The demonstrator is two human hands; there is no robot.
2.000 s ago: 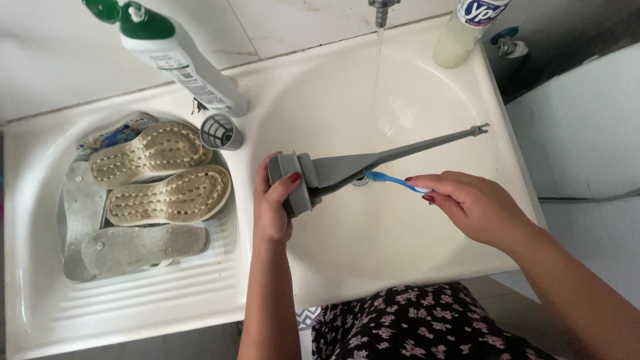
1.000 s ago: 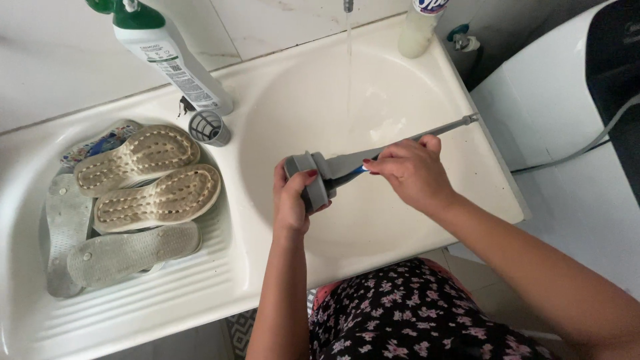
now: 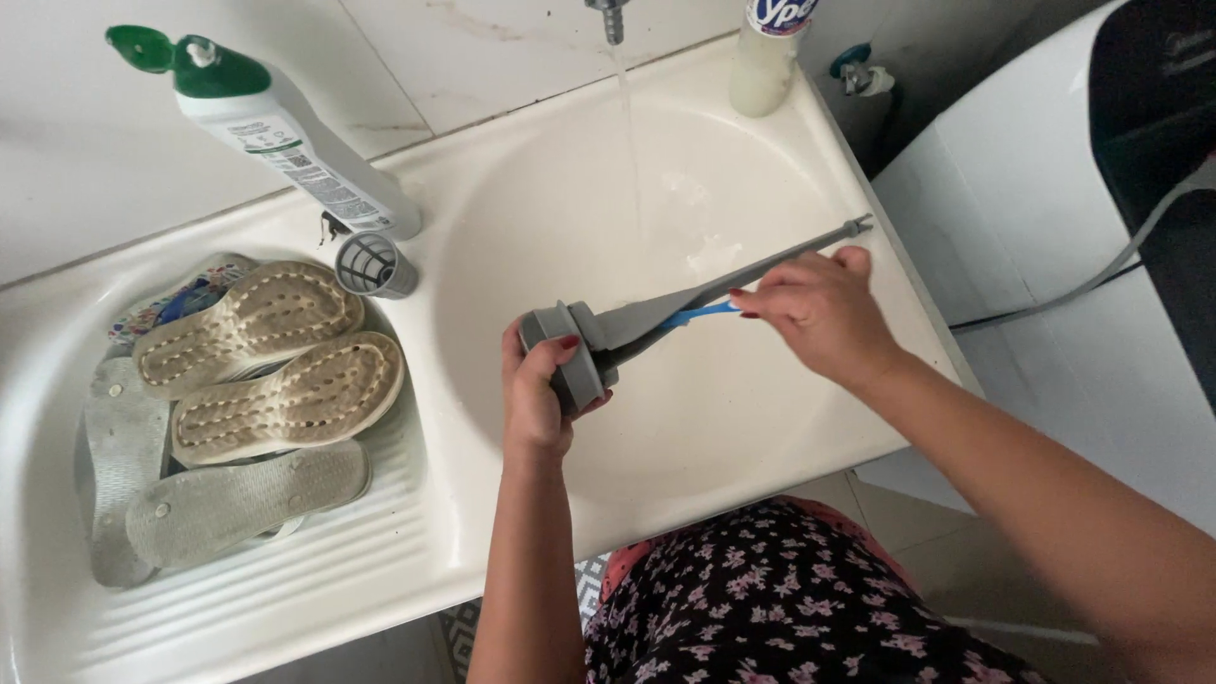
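My left hand (image 3: 540, 388) grips the wide round end of a grey plastic part (image 3: 646, 318), whose long narrow arm slants up to the right over the sink basin (image 3: 532, 218). In my right hand (image 3: 822, 309) is a blue-handled brush (image 3: 705, 311), pinched between thumb and fingers; its head lies against the underside of the part near the wide end, and its bristles are hidden. Behind the part, a thin stream of water (image 3: 632, 142) runs from the tap (image 3: 610, 21) into the basin.
Sandals with beige soles (image 3: 285, 399) and grey flip-flops (image 3: 247, 503) lie on the ribbed drainboard at left. A grey plastic filter cup (image 3: 377, 266) and a white bottle with a green cap (image 3: 304, 152) stand beside the basin. An Ypê bottle (image 3: 763, 71) is at the back right corner.
Since two seconds ago, my right hand has shifted its hold on the brush and come up beside the part's long arm. My left hand keeps its grip on the wide end.
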